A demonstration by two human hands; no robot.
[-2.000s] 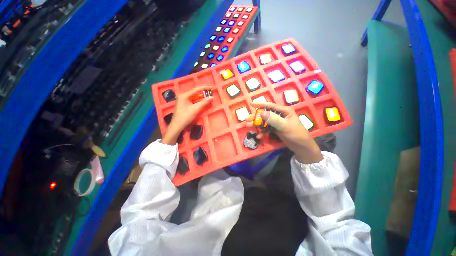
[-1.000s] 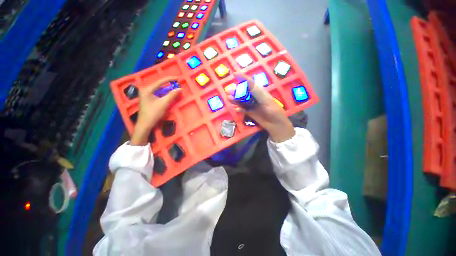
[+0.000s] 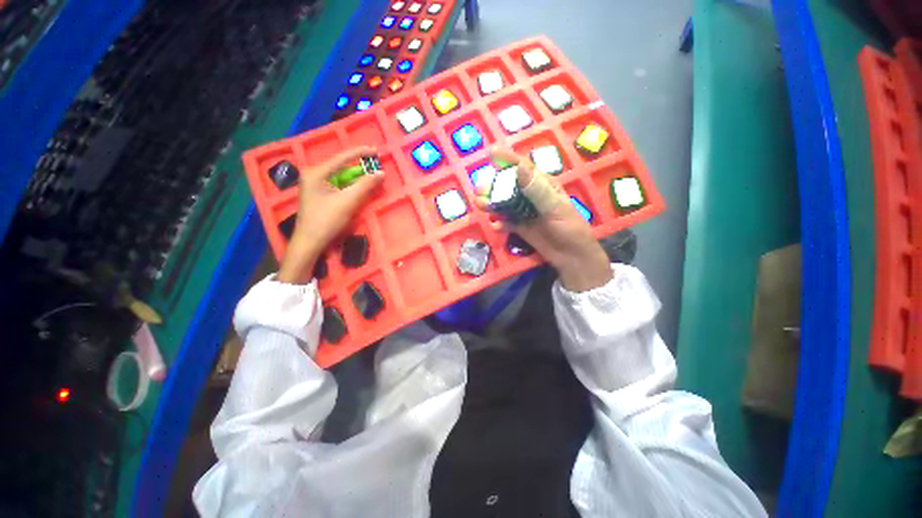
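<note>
A red compartment tray lies tilted in front of me, over my lap. Lit cubes, white, blue and yellow, sit in its pockets on the right side; one is a white lit cube at the right corner. Unlit black cubes sit at the left. A silver-grey cube lies near the lower edge. My left hand holds a green-glowing cube between its fingers over the upper left pockets. My right hand, with a pale wrap on a finger, holds a lit cube over the tray; its fingers are partly hidden.
A second loaded tray with coloured lights stands beyond, on the left bench. A tape roll lies at the left. Red spare trays are on the right bench. Blue rails edge the benches. A cardboard piece shows at the right.
The view has shifted, moving the tray left and up in the picture since the first frame. Both hands still hold cubes over similar pockets. The cubes' light colours have changed.
</note>
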